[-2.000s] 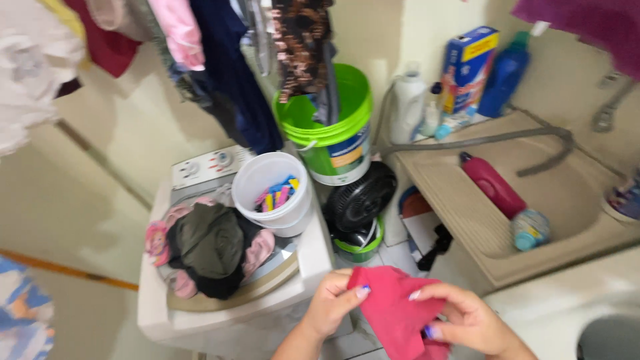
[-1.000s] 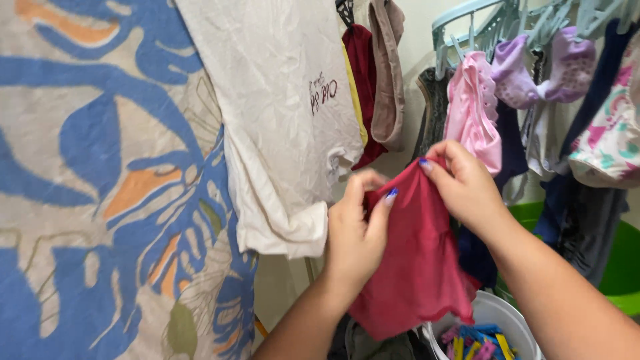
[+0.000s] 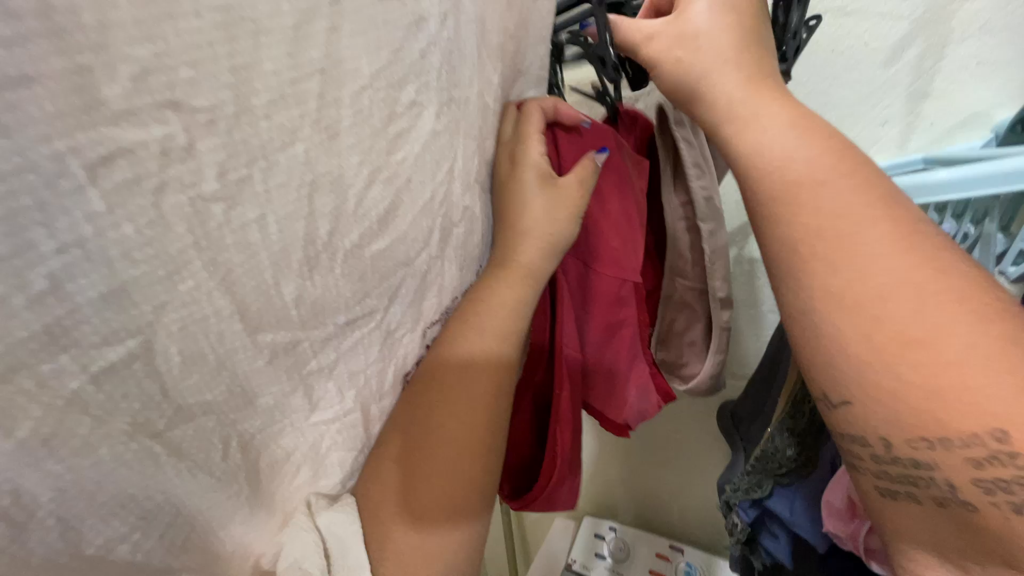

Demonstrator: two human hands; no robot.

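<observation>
My left hand (image 3: 544, 172) pinches the upper edge of a red cloth garment (image 3: 604, 232), which hangs down from it. Higher up, my right hand (image 3: 696, 52) has its thumb and fingers at a black plastic clothespin (image 3: 604, 56) of a hanging dryer; its fingertips are partly hidden. Close behind the garment hangs darker red cloth, some of it also showing below my left hand. To the right of the red cloth hangs a beige garment (image 3: 692, 264).
A large white cloth (image 3: 240, 240) hangs close on the left, against my left forearm. On the right are a light blue hanging dryer (image 3: 952, 180) and dark, lace-edged clothes (image 3: 780, 472). A washing machine's control panel (image 3: 640, 552) shows below, and a pale wall stands behind.
Both hands, with the red garment, have gone up to the black clothespins. My right hand has left the garment, which it held a second ago. The view has swung up from the washing machine and sink.
</observation>
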